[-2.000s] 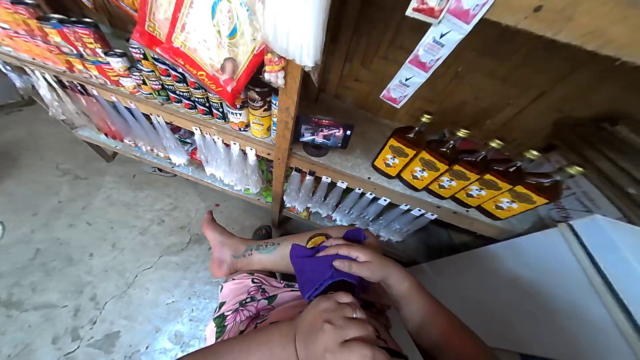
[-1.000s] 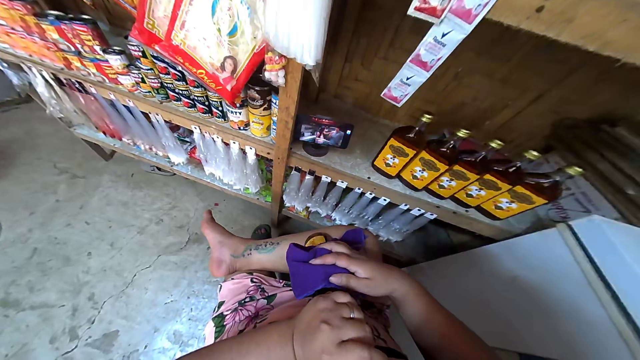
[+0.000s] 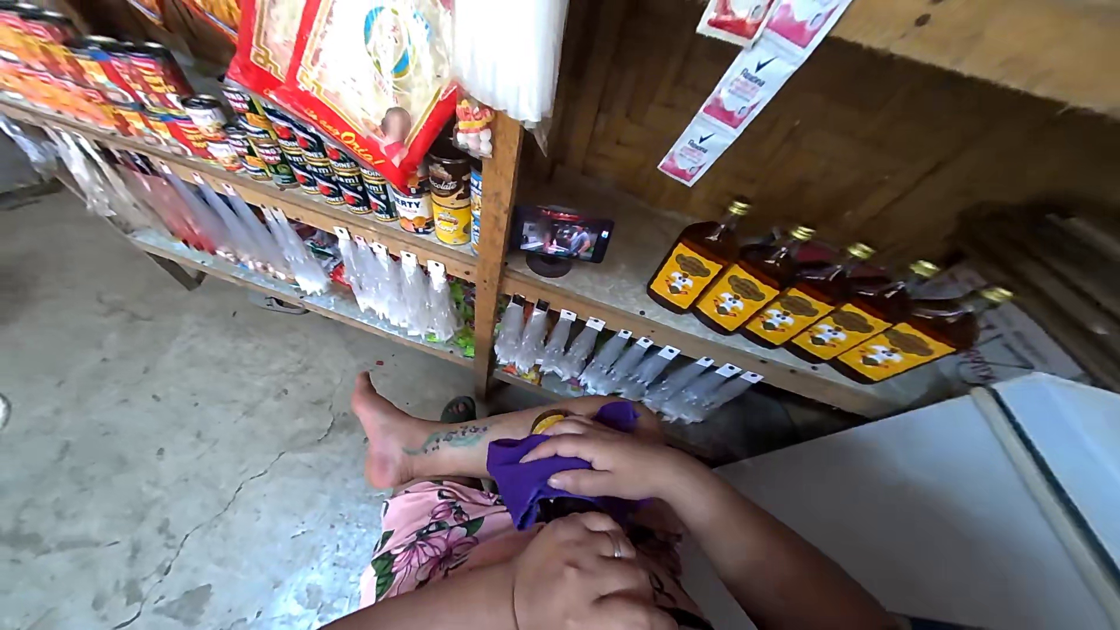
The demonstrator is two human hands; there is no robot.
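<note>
My right hand [image 3: 612, 459] presses a purple cloth [image 3: 527, 477] against a dark object [image 3: 567, 507] in my lap, its fingers spread over the cloth. A yellow round patch [image 3: 549, 422] shows past the cloth's upper edge, beside my bare shin; whether it belongs to the dark object is unclear. My left hand [image 3: 588, 573], with a ring on one finger, is curled over the near end of the dark object, most of which is hidden. Pink floral fabric [image 3: 442, 534] covers my thigh. Several flat amber bottles [image 3: 691, 267] with yellow labels stand on the shelf ahead.
A phone [image 3: 563, 234] on a round stand sits left of the bottles. Canned goods [image 3: 350, 179] line the left shelf [image 3: 350, 216]. Small plastic bags [image 3: 604, 359] hang from the shelf edges, and a sachet strip [image 3: 731, 96] hangs above. A white surface [image 3: 892, 516] is close on the right.
My right hand and the purple cloth have shifted slightly to the left over the dark object. My left hand stays in nearly the same place.
</note>
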